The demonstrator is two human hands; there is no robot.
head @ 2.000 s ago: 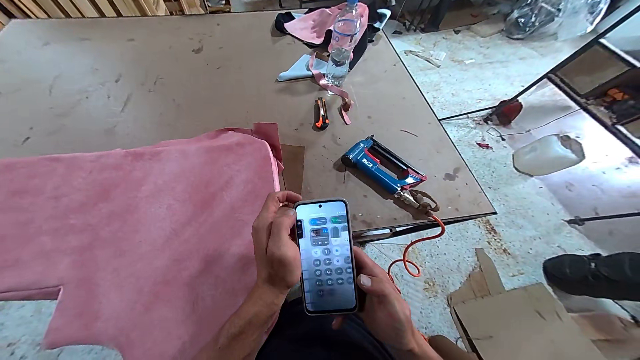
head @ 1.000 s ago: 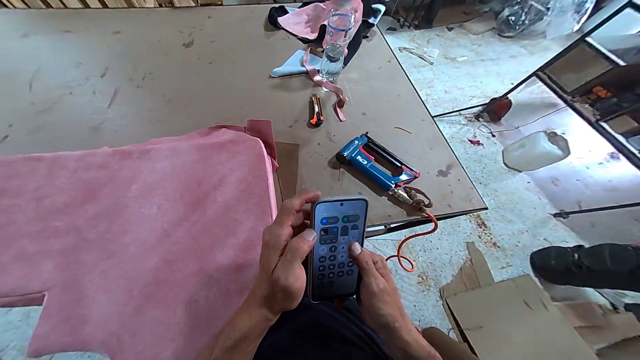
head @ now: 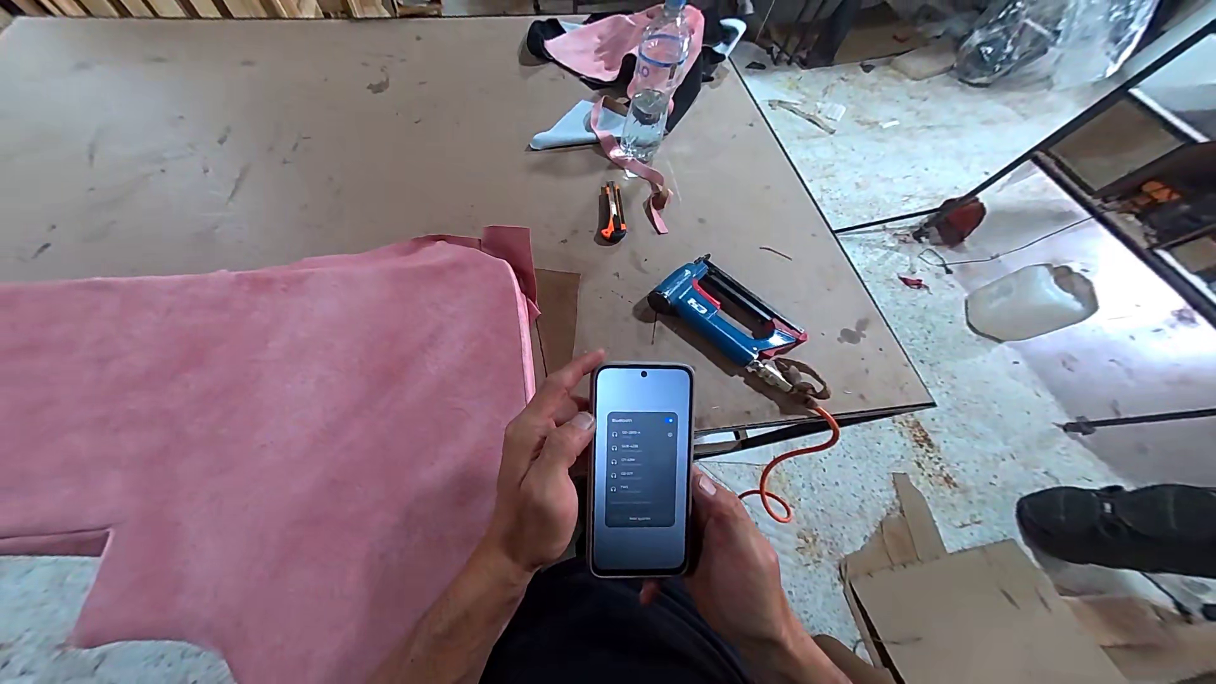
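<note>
A smartphone with a lit screen showing a list is held upright between both hands. My left hand grips its left edge, thumb near the upper side. My right hand holds the lower right edge, its thumb beside the screen. Pink plush fabric lies over the table's front left, beside my left hand. On the table, beyond the phone and to its right, rests a blue pneumatic stapler joined to an orange air hose. Behind the stapler lies an orange and black utility knife.
A clear plastic bottle stands by fabric scraps and a pink strip at the table's back. Right of the table are a white plastic container, cardboard and a black shoe at floor level.
The phone screen has changed from a panel of round icons to a list. My right thumb, over the screen one second ago, is now at its right edge.
</note>
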